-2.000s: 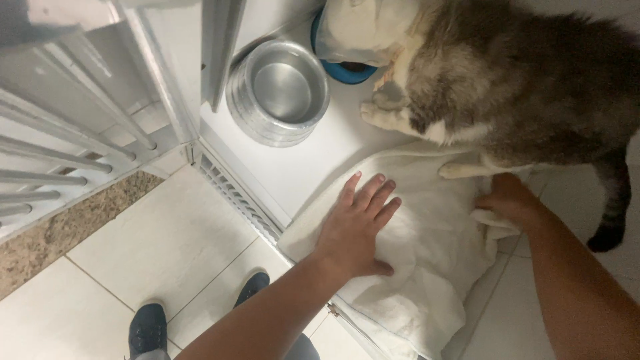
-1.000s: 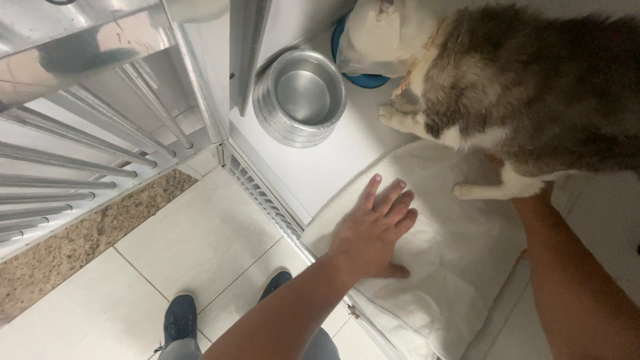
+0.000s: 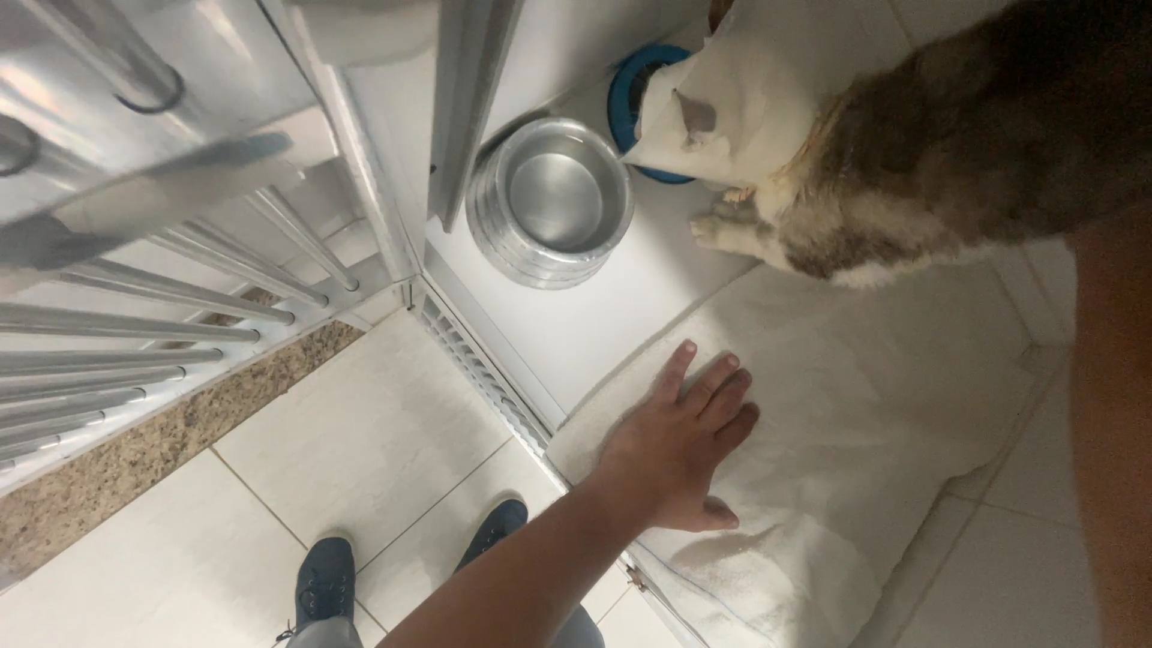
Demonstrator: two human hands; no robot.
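My left hand (image 3: 688, 441) rests with fingers spread on a white cloth (image 3: 846, 405) laid over the enclosure floor. Only my right forearm (image 3: 1111, 432) shows at the right edge; the hand is hidden behind a grey-brown and white cat (image 3: 945, 162). The cat wears a whitish cone-like collar (image 3: 765, 99), its head end over a blue bowl (image 3: 624, 112). One white forepaw is on the white floor beyond the cloth's upper edge. A metal bowl (image 3: 558, 202) holding what looks like clear liquid stands left of the blue one.
An open barred metal door (image 3: 180, 288) stands at the left. A slotted metal strip (image 3: 477, 360) edges the enclosure. Below are floor tiles (image 3: 387, 432), a speckled stone strip (image 3: 198, 423) and my dark blue shoes (image 3: 326, 576). A tiled wall or surface lies at the right.
The cloth now lies spread flatter under the cat's side. My right hand, earlier at the cloth's far edge, has passed behind the cat. My left hand stays on the cloth.
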